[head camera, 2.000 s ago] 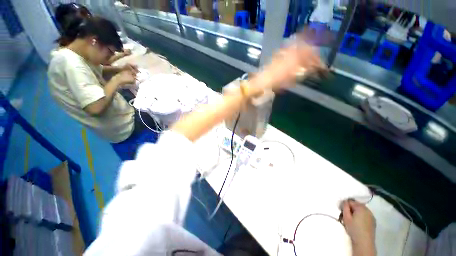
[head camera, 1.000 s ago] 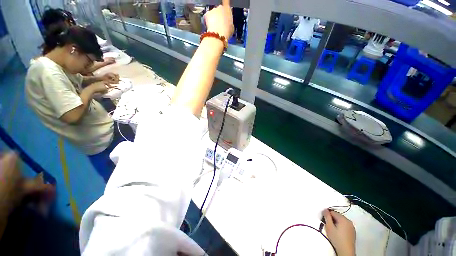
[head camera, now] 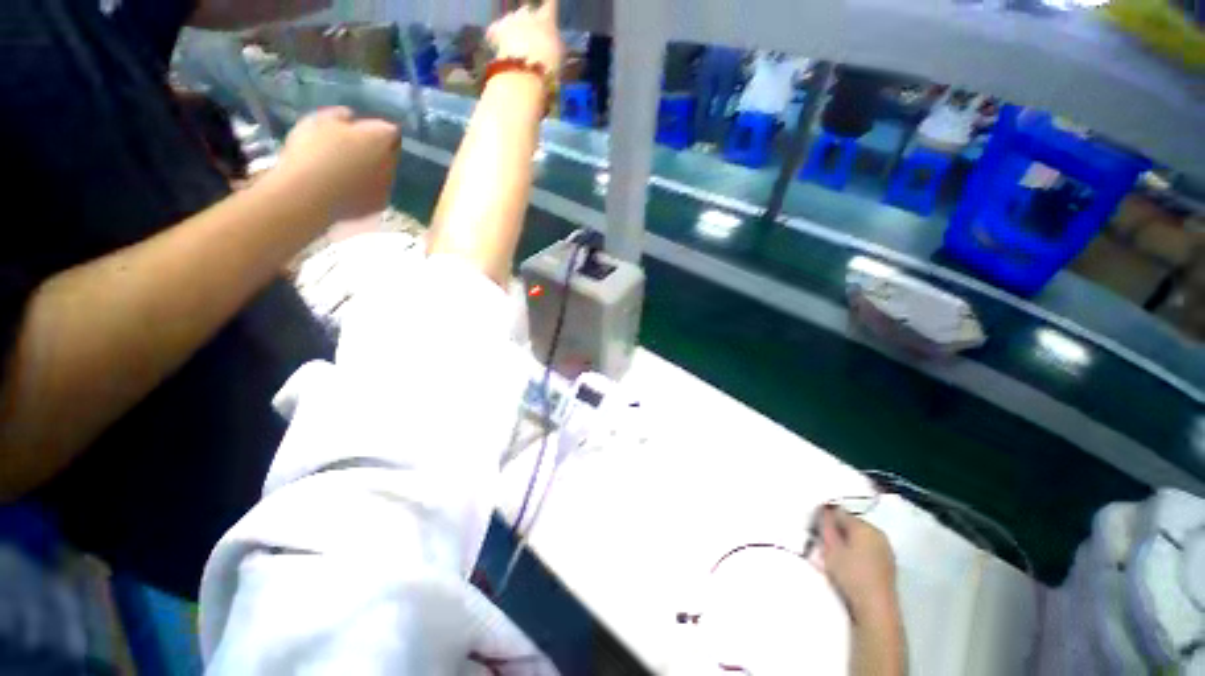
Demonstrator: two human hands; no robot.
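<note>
My left hand [head camera: 526,37], with a red bead bracelet at the wrist, is raised at the top edge, which cuts off its fingertips; what it touches is unclear. My right hand [head camera: 859,561] is low at the right, its fingers pinched on the dark thin wire harness [head camera: 760,547]. The harness curves over a white panel [head camera: 773,608] that almost blends into the white bench. A small black connector [head camera: 687,618] lies at the panel's left side.
A person in black [head camera: 172,396] stands close at the left, a forearm reaching forward. A beige power box [head camera: 588,317] stands on the bench [head camera: 687,462] by a white plug-in meter [head camera: 588,394]. Stacked panels [head camera: 1150,581] are at right. Panels [head camera: 912,306] lie on the conveyor.
A person in black has come in at the left, hiding the seated worker. My left hand has gone from blurred at upper right to raised at upper centre. My right hand stays at the harness.
</note>
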